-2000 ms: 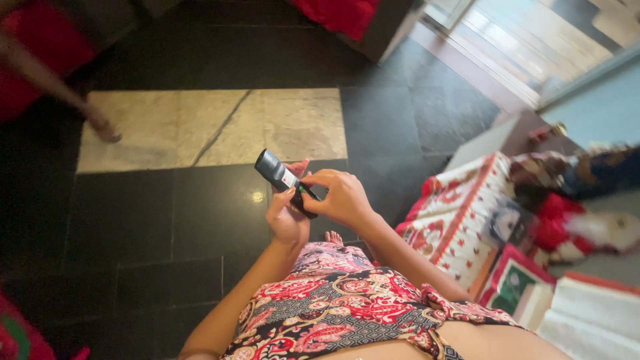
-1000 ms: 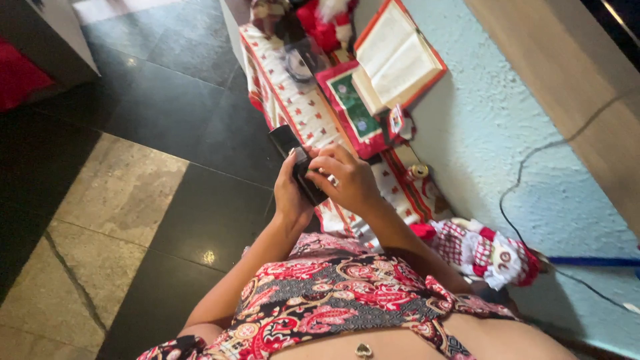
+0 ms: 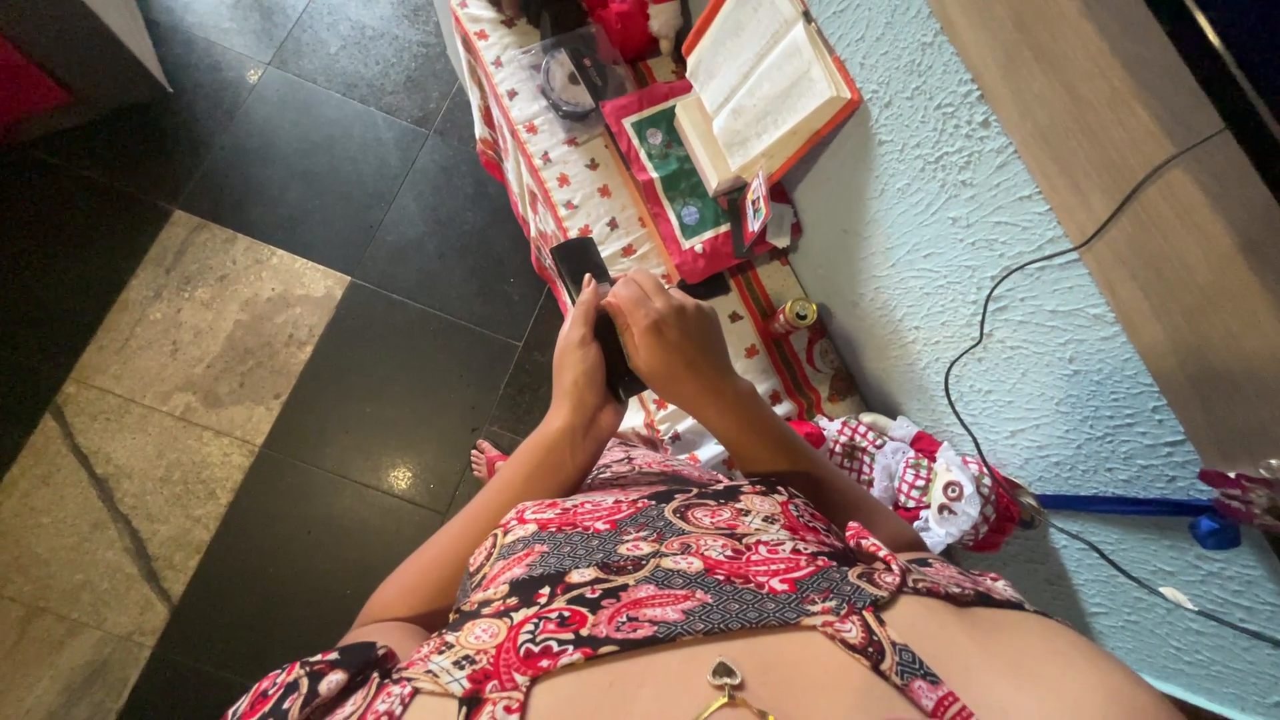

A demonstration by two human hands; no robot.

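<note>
A dark handheld device (image 3: 578, 262), long and slim, is held in front of my body; its exact kind cannot be told. My left hand (image 3: 583, 365) grips it from the left side, thumb up along its face. My right hand (image 3: 668, 335) is curled over the device's right side, fingertips at its middle, hiding that part. Whether the right fingers hold something small cannot be seen. Beyond my hands is a table with a white and red patterned tablecloth (image 3: 560, 150).
On the table are an open book (image 3: 760, 90), a red and green placemat (image 3: 655, 165), a disc in a clear case (image 3: 568, 85) and a drink can (image 3: 797, 315). A cloth doll (image 3: 935, 480) is by the blue textured wall (image 3: 930, 190), where a black cable (image 3: 985, 310) hangs.
The view has swung right from the tiled floor to the table and wall. Both hands stay at the device; it showed a lighter face two seconds ago and looks dark now.
</note>
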